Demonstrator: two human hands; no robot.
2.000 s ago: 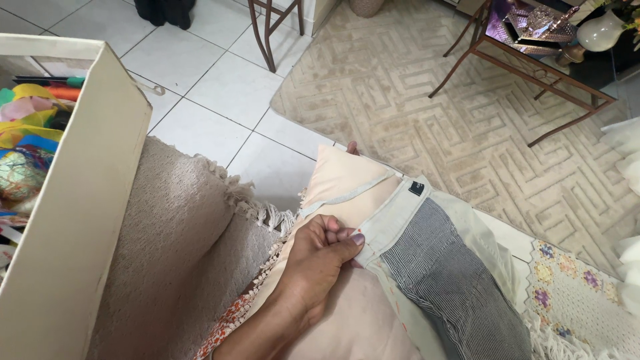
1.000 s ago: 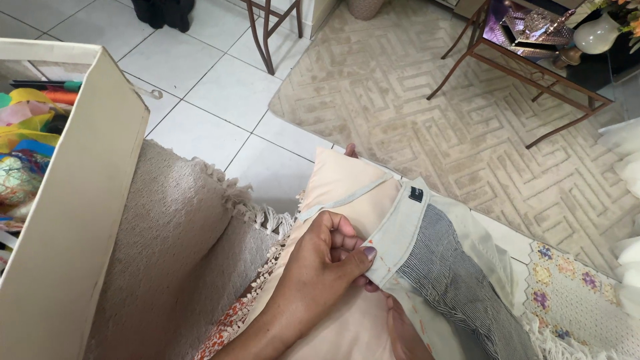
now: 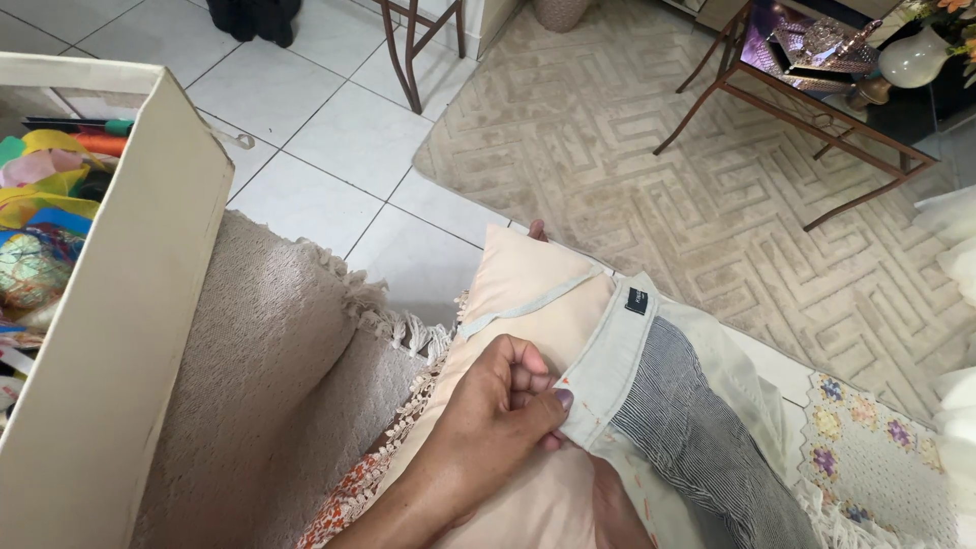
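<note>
My left hand (image 3: 503,415) pinches the edge of a pale garment's waistband (image 3: 595,381) between thumb and fingers. Orange stitches run along the waistband and down the pale cloth, and a small black label (image 3: 637,300) sits near its far end. Dark striped fabric (image 3: 686,396) joins its inner side. My right hand (image 3: 616,503) is partly visible at the garment's near side; its fingers are mostly hidden by the cloth and my left hand. Beneath the work lies a peach cushion (image 3: 526,267), with a narrow pale fabric strip (image 3: 534,301) across it.
An open cream box (image 3: 114,305) of colourful craft materials stands at left, beside a fringed woven cover (image 3: 259,328). A crocheted flowered cloth (image 3: 869,450) lies at right. Beyond are a patterned rug (image 3: 610,137), white floor tiles and a metal-legged table (image 3: 823,126).
My right hand, not visible two seconds ago, came into view by the garment's near side. My left hand stays at the waistband's edge, and the orange stitches there now show.
</note>
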